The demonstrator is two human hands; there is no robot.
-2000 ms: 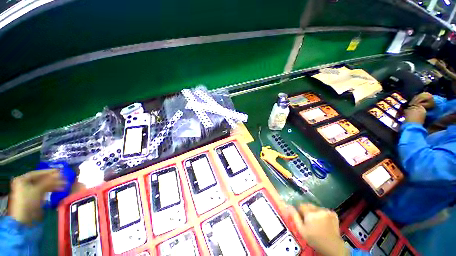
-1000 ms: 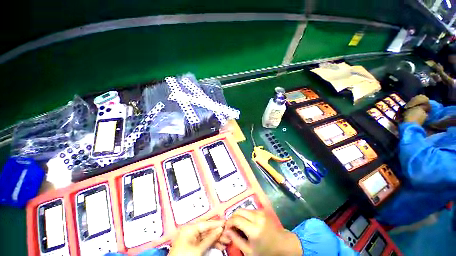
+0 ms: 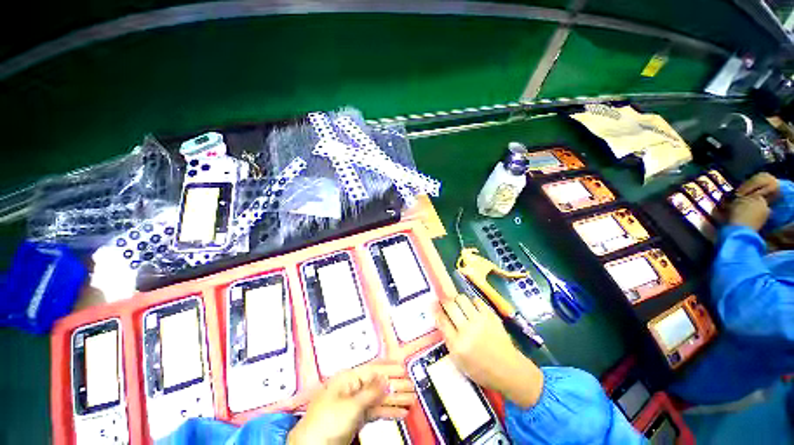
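Observation:
The red tray [image 3: 218, 280] holds white front housings [image 3: 259, 343] with pale screen windows in two rows. My left hand [image 3: 353, 401] is over the front row, palm turned inward, fingers curled with the tips near one another; whether it holds something small cannot be told. My right hand [image 3: 479, 341] is above the tray's right part, over the upper end of a front-row housing [image 3: 454, 395], fingers extended and close together. No part shows clearly in it. My left hand covers part of another front-row housing.
Behind the tray lie plastic sheets of black discs [image 3: 104, 200], white strips [image 3: 353, 161] and a loose white unit [image 3: 205, 213]. Blue bin [image 3: 39, 287] at left. Right: bottle [image 3: 503, 182], air gun [image 3: 487, 282], scissors [image 3: 566, 295], disc strip [image 3: 514, 265], orange housings [image 3: 640, 274], another person's sleeve [image 3: 749, 287].
My hands came together over the front row, then moved apart; my right hand is now higher and to the right, off the front-right housing's lower part. The view has shifted slightly.

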